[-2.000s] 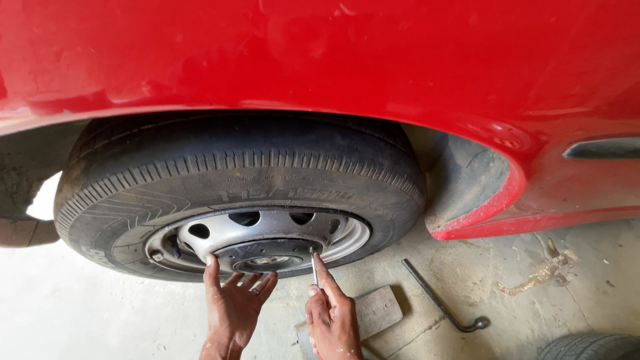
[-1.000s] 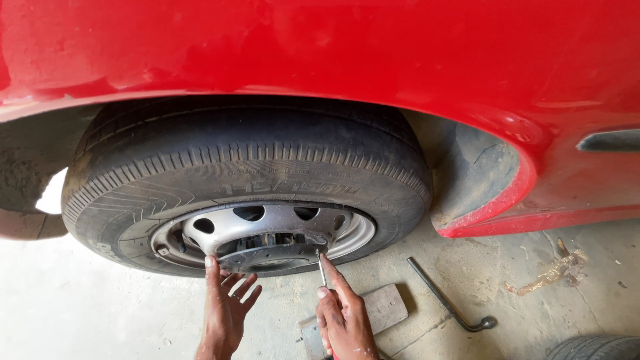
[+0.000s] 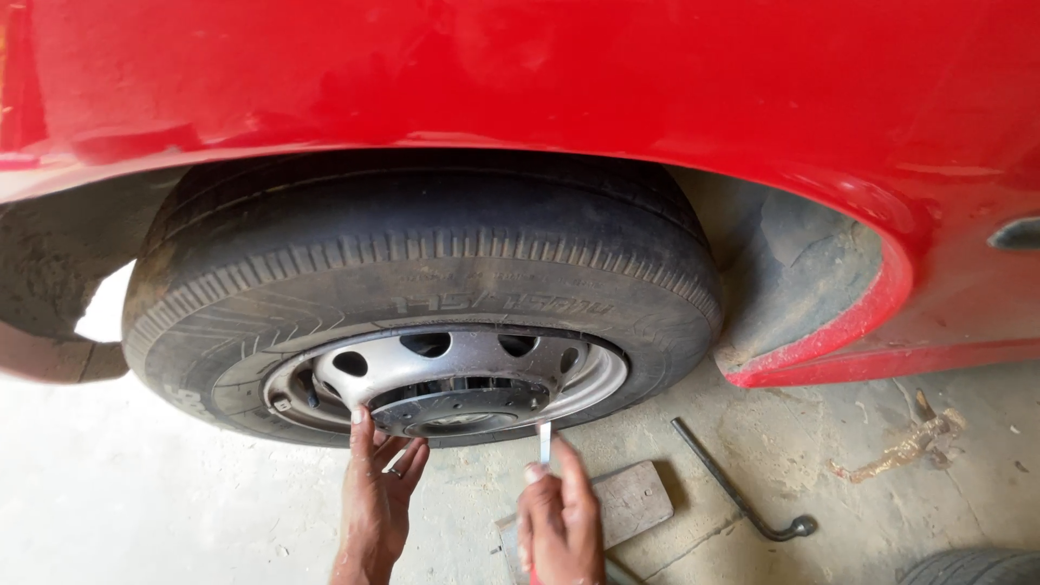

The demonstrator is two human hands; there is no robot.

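Observation:
A black plastic center hub cap (image 3: 463, 404) is tilted out from the silver steel wheel rim (image 3: 398, 357), with a dark gap along its upper edge. My left hand (image 3: 380, 487) has its thumb and fingertips on the cap's left and lower edge, and a ring is on one finger. In my right hand (image 3: 561, 512) is a thin flat metal tool (image 3: 545, 443), perhaps a screwdriver, held just below the cap's right edge; part of a red handle shows under the fist. The black rubber tire (image 3: 487, 284) surrounds the rim.
Red car bodywork (image 3: 520, 73) arches over the tire. On the concrete floor lie an L-shaped lug wrench (image 3: 731, 487) and a worn block (image 3: 634, 504), partly behind my right hand. Another tire (image 3: 975, 565) shows at the lower right, below a brownish scrap (image 3: 910, 447).
The hub cap's upper edge has come away from the rim, where two seconds ago it sat closer. The tool's tip has moved down from the cap's right edge.

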